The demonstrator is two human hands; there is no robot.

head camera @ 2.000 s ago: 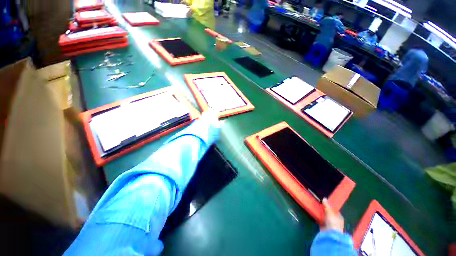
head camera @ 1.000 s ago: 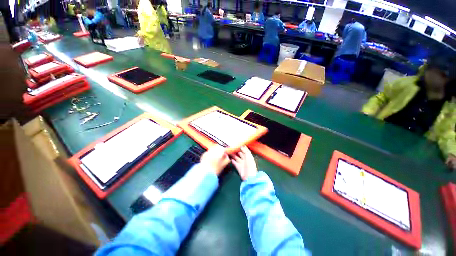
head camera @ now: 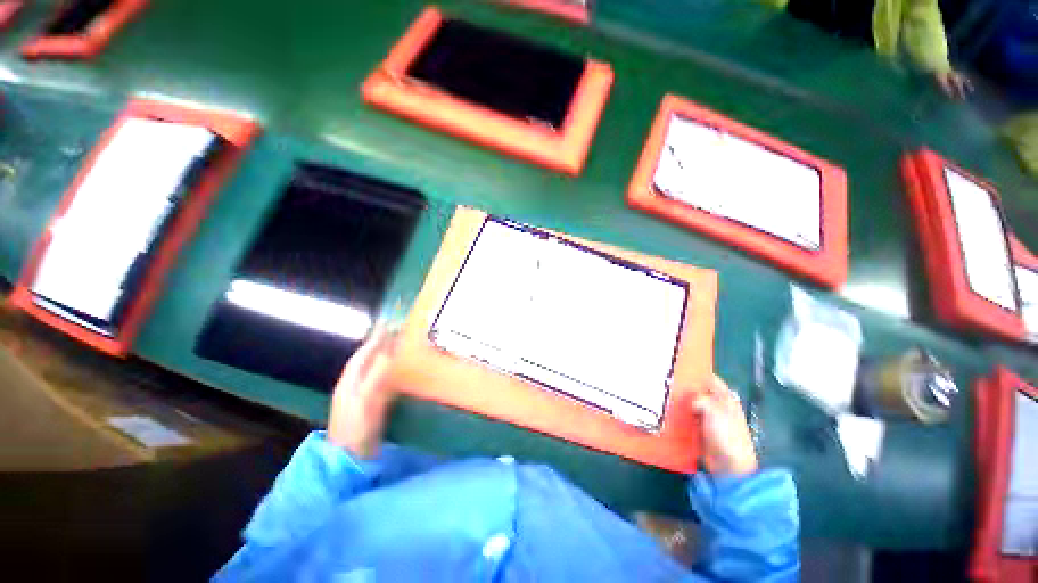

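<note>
A foam tray (head camera: pixel 501 393), orange-red, sits right in front of me with a white backlight unit (head camera: pixel 558 313) in a thin dark frame lying in it. My left hand (head camera: pixel 364 387) holds the tray's left edge, fingers on its side. My right hand (head camera: pixel 725 426) holds its lower right edge. A glossy black panel (head camera: pixel 324 256) lies directly on the green bench to the left of the tray, reflecting a ceiling light. My fingertips are slightly blurred.
At left, a tray holds white units (head camera: pixel 125 222). Behind are a tray with a black panel (head camera: pixel 497 74) and one with a white unit (head camera: pixel 740 182). At right are a plastic bag (head camera: pixel 820 347), a brownish bottle (head camera: pixel 905 385) and more trays (head camera: pixel 941 245). A person's hand (head camera: pixel 954 83) shows top right.
The tray with the white unit has moved from beside the black-panel tray to right in front of me. My hands have spread to its two sides. The view has turned right and down.
</note>
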